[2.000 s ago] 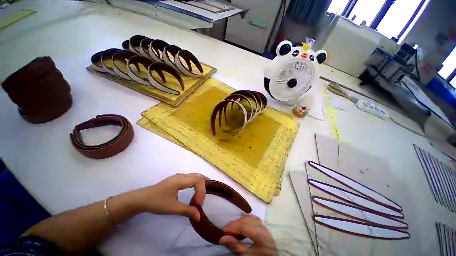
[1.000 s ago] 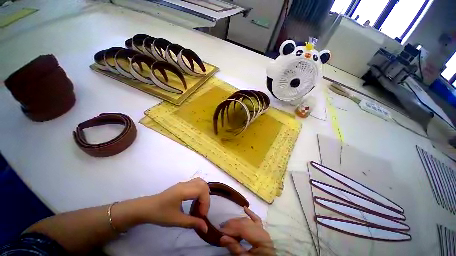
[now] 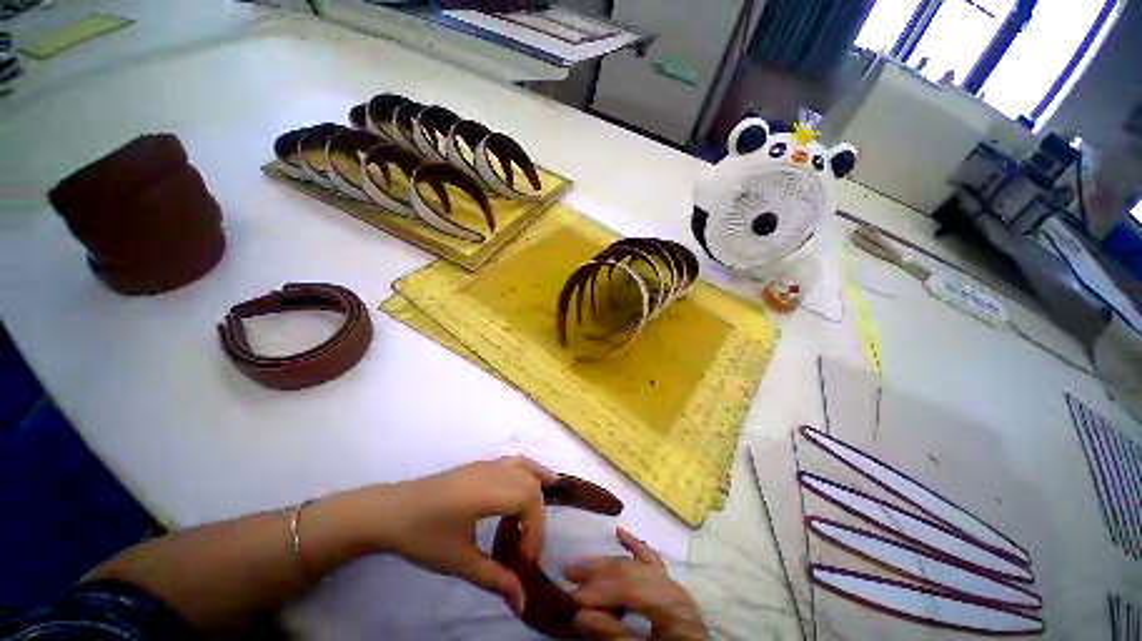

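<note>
A brown C-shaped headband (image 3: 544,594) is held between both hands near the bottom centre, its free end pointing up and right. My left hand (image 3: 482,520) grips its left side, thumb inside the curve and fingers over the band. My right hand (image 3: 635,599) pinches its lower part with bent fingers. The lower edge of the band is partly hidden by my right hand. A white paper sheet (image 3: 413,601) lies under the hands.
Nested brown headbands (image 3: 301,363) lie at left, beside a tall brown stack (image 3: 144,219). Arched bases (image 3: 626,294) stand on yellow boards (image 3: 701,438), others behind. White pointed ovals (image 3: 920,545) lie on card at right. A panda-shaped fan (image 3: 766,213) stands behind.
The view has shifted, so the table things sit further right and slightly lower. My left hand has turned over the band, hiding more of its upper left part. Both hands still hold it.
</note>
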